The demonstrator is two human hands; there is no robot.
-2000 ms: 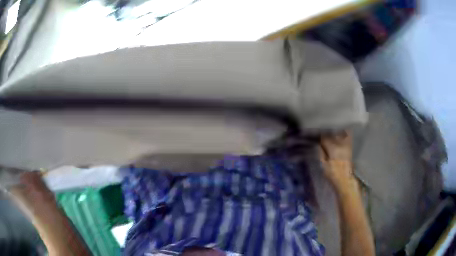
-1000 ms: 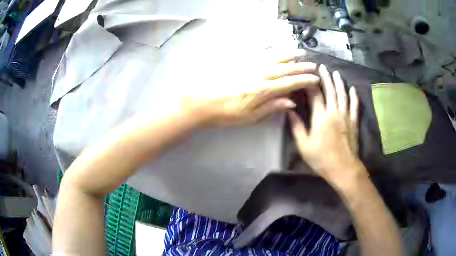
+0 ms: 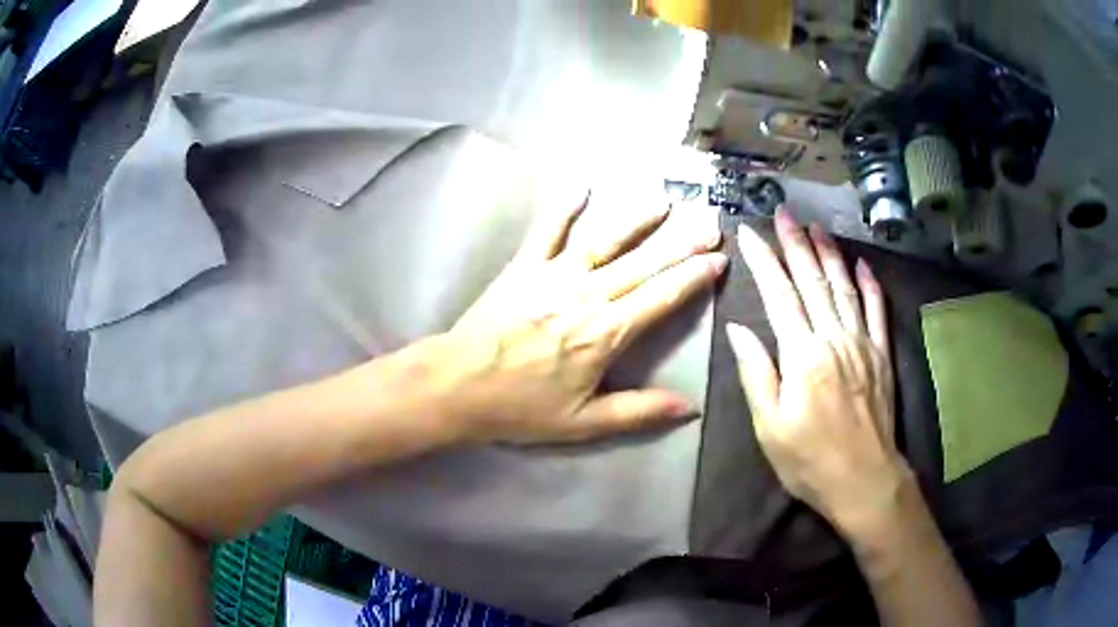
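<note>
The light beige-grey panel (image 3: 405,282) lies spread over the table. My left hand (image 3: 552,331) rests flat on it, fingers spread, fingertips near the seam. The dark panel (image 3: 785,490) lies to the right, joined along a straight seam (image 3: 703,429) that runs from the presser foot (image 3: 726,190) toward my body. My right hand (image 3: 824,367) presses flat on the dark panel, fingers slightly apart, fingertips just below the foot. A yellow-green patch (image 3: 996,382) sits on the dark panel at the right. Neither hand grips anything.
The sewing machine's tension knobs (image 3: 934,172) stand at the upper right. An orange-yellow piece (image 3: 723,17) is at the top. A green crate (image 3: 251,573) and striped clothing (image 3: 423,603) show below the cloth. Stacked pale pieces (image 3: 64,545) are at the lower left.
The cloth was lifted over the lap, then laid under the machine. Since a second ago, the cloth lies flatter, my left hand has spread out and moved left, and the hands are further apart.
</note>
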